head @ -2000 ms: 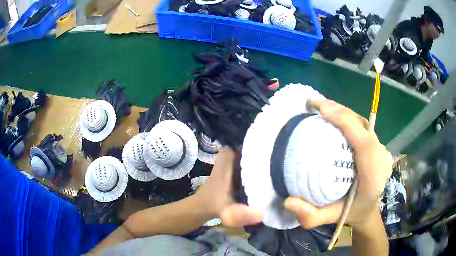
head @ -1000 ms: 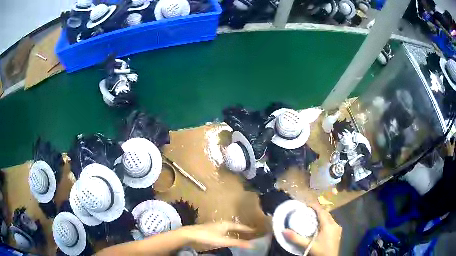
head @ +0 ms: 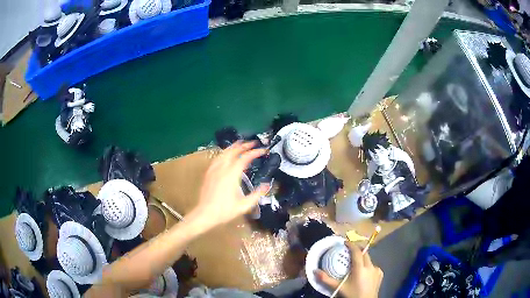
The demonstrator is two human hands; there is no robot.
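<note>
My left hand (head: pixel 232 180) is over a black-and-white figure (head: pixel 270 212) lying on the bench. Its fingers and thumb are spread around the dark body and cover much of its hat; whether they grip it is unclear. My right hand (head: pixel 354 273) holds a figure by its white straw hat (head: pixel 335 261) at the bench's near edge, with dark spiky hair (head: pixel 315 231) beyond the brim. A thin brush (head: pixel 371 238) sticks up between the right fingers. Another hatted figure (head: pixel 302 149) lies just right of my left hand.
More hatted figures (head: pixel 122 209) lie on the tan bench (head: pixel 192 157) at left. At right are a figure (head: pixel 386 166), a small clear container (head: pixel 367 201) and a clear box (head: pixel 465 116). Beyond are the green belt (head: pixel 232 70), a blue crate (head: pixel 128 49) and a grey post (head: pixel 401 55).
The view has swung right. My left hand has moved from beside the right-hand figure, forward to the lying one. My right hand still holds its figure, now lower at the bench edge.
</note>
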